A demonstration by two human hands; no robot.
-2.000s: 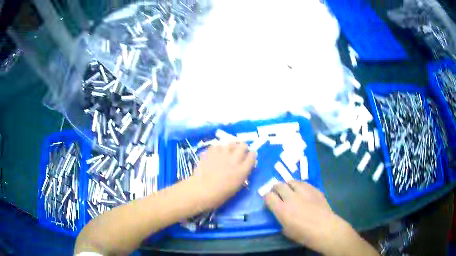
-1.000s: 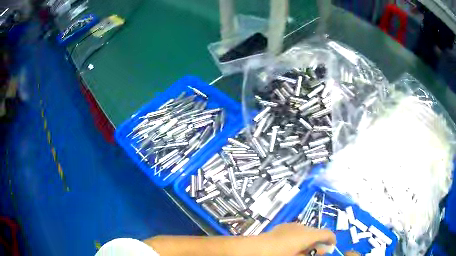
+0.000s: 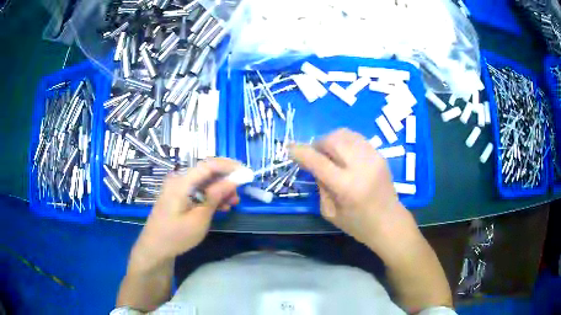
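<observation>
My left hand (image 3: 190, 203) is over the front edge of the left and middle trays. It holds a white sleeve (image 3: 240, 176) between thumb and fingertips, and a shiny metal piece (image 3: 198, 195) shows in its palm. My right hand (image 3: 347, 178) is over the middle blue tray (image 3: 427, 154), its fingertips pinching a thin rod (image 3: 270, 167) whose other end meets the white sleeve. Whether the rod is inside the sleeve cannot be told. The right hand is slightly blurred. Loose rods (image 3: 269, 132) lie in the tray's left part, white sleeves (image 3: 411, 129) along its back and right.
A left tray (image 3: 101, 200) is heaped with metal tubes (image 3: 138, 123). A narrow far-left tray (image 3: 38, 203) and a right tray (image 3: 495, 184) hold rod-like pieces. Plastic bags (image 3: 350, 31) lie behind. More sleeves lie on the green table (image 3: 452, 178). A cardboard box (image 3: 510, 246) stands below the edge.
The view swung left, then back to the middle tray. My left hand now holds a white sleeve near the tray's front edge. My right hand has come back into clear view, pinching a rod.
</observation>
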